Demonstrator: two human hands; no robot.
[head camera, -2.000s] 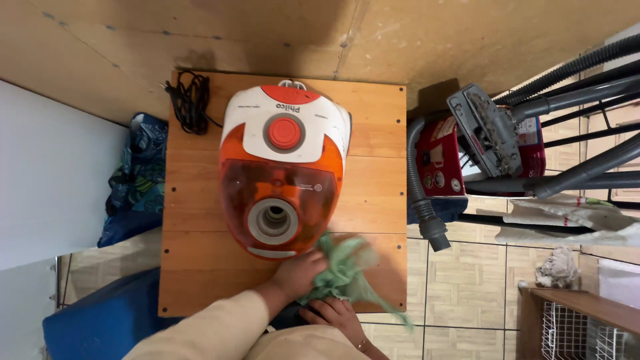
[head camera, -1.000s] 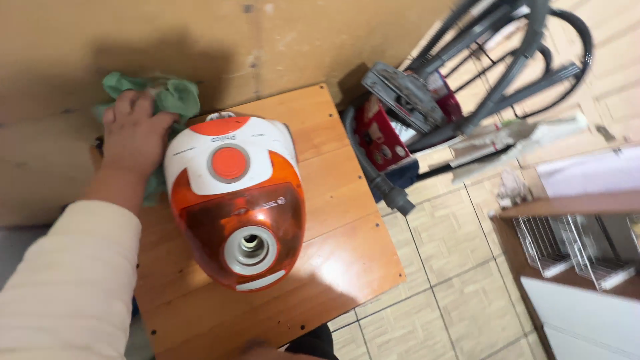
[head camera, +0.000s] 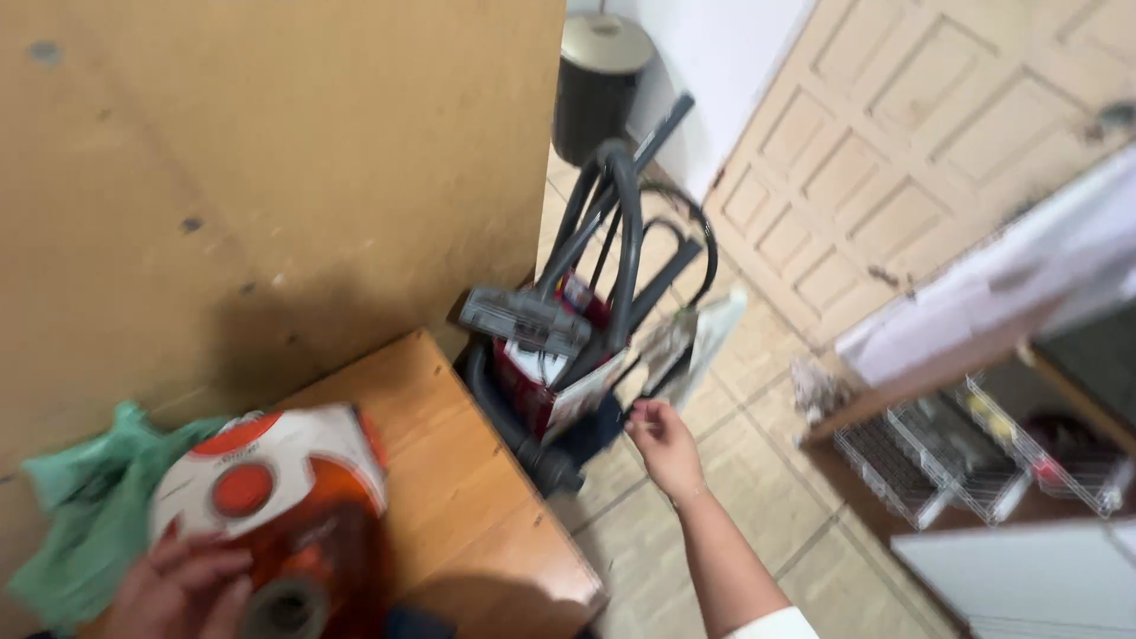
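Note:
An orange and white canister vacuum cleaner (head camera: 266, 506) rests on a wooden table (head camera: 479, 497). My left hand (head camera: 186, 586), blurred, is over its lower left side, fingers apart and holding nothing visible. A green plastic bag (head camera: 98, 515) lies at the vacuum's left, against the wall. My right hand (head camera: 661, 444) reaches out beyond the table's right edge, fingers bent, near a red box (head camera: 528, 390) that holds grey vacuum hoses (head camera: 626, 231) and a grey floor nozzle (head camera: 524, 319). Whether its fingertips touch the dark item beside the box cannot be told.
Behind the table stands a tan wall (head camera: 355, 160). Farther back are a lidded bin (head camera: 599, 80) and a panelled door (head camera: 887, 160). At the right is a wooden cabinet (head camera: 825, 435) with wire baskets (head camera: 941, 453). Tiled floor (head camera: 737, 479) lies between table and cabinet.
My left hand has left the green bag, which now lies beside the vacuum. My right hand has come into view, reaching toward the red box. The view has swung right.

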